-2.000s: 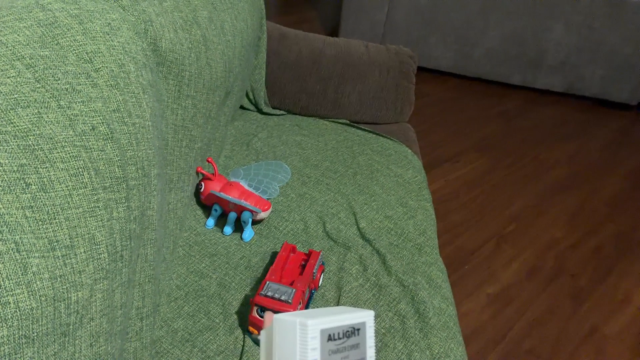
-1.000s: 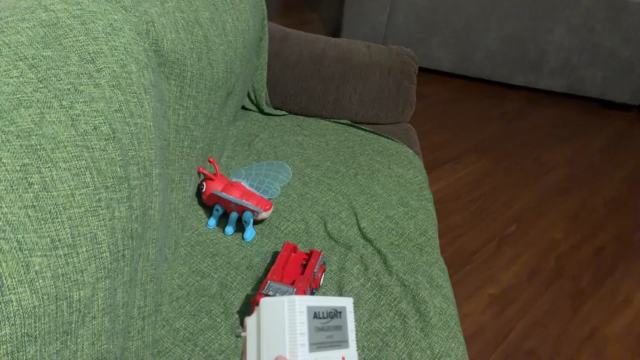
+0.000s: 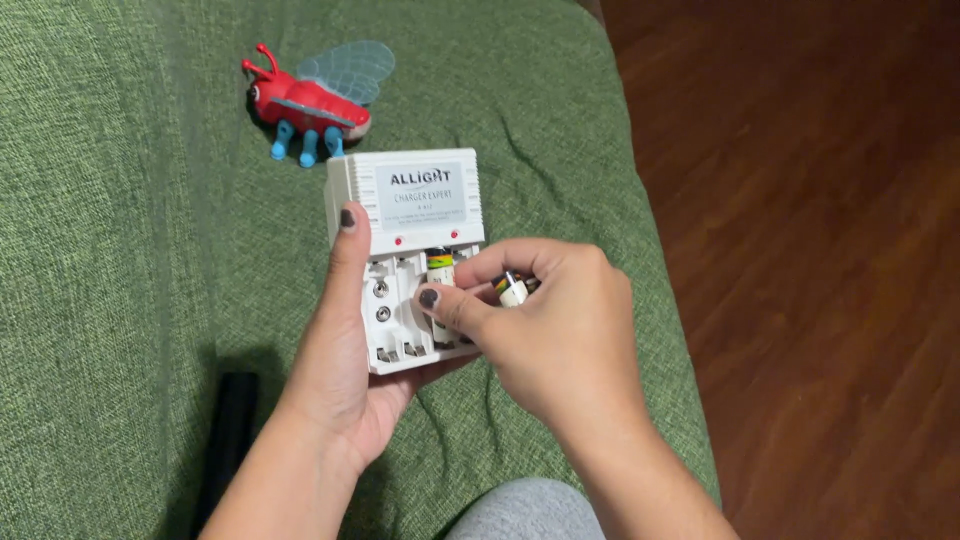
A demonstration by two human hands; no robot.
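A white Allight battery charger (image 3: 409, 202) is held upright in my left hand (image 3: 341, 352), thumb along its left side and fingers behind it. Two red dots show above its bays, and metal contacts are visible in the two left bays. My right hand (image 3: 562, 322) pinches a battery (image 3: 440, 271) between thumb and index finger at a bay right of the middle. At least one more battery (image 3: 513, 291) is tucked in the curled fingers of that hand. The rightmost bay is mostly hidden by my fingers.
A red toy insect (image 3: 311, 105) with blue legs and translucent wings lies beyond the charger on the green sofa cover (image 3: 555, 150). A black object (image 3: 229, 442) is at lower left. My grey-clad knee (image 3: 529, 514) shows below. Wooden floor (image 3: 795, 225) lies right.
The view has tilted down and come closer. Both hands now show at the charger, whose battery bays have come into view. The red toy truck seen earlier is no longer visible.
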